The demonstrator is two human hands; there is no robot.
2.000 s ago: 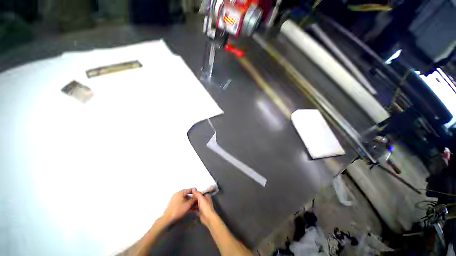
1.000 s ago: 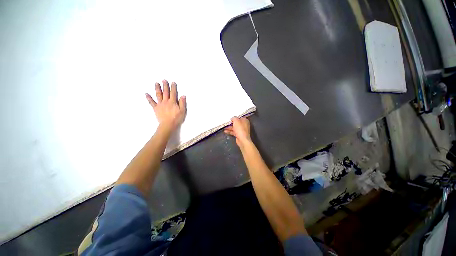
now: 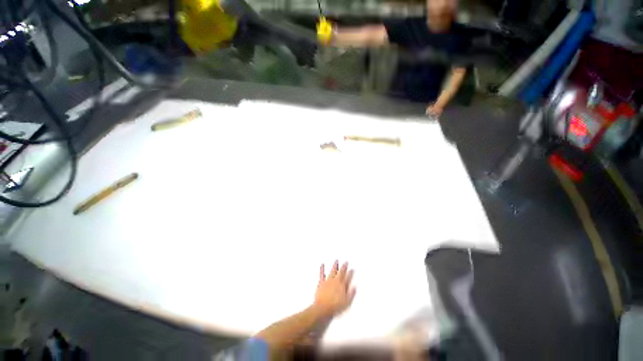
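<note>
The white-topped fabric lay point(image 3: 233, 211) covers the middle of the dark table, with a curved notch at its right side. My left hand point(image 3: 335, 290) lies flat on the paper near the front, fingers spread, holding nothing. My right hand point(image 3: 412, 347) is a blur at the bottom edge, by the lay's near right corner; its fingers cannot be made out. Tape-wrapped weights lie on the paper: one at the back left point(image 3: 176, 120), one at the left point(image 3: 106, 194), one at the back right point(image 3: 372, 141) beside a small dark-and-white piece point(image 3: 328, 147).
The red cutting machine point(image 3: 589, 127) stands at the right on the dark table point(image 3: 536, 247). A pale strip point(image 3: 474, 314) lies beside the notch. A person point(image 3: 426, 60) stands across the table, one hand at the lay's far corner. Black cables point(image 3: 72, 151) hang at the left.
The view has swung up and left, bringing in the far side, the person and more weights. My left hand stays flat on the paper; my right hand has become blurred at the bottom edge.
</note>
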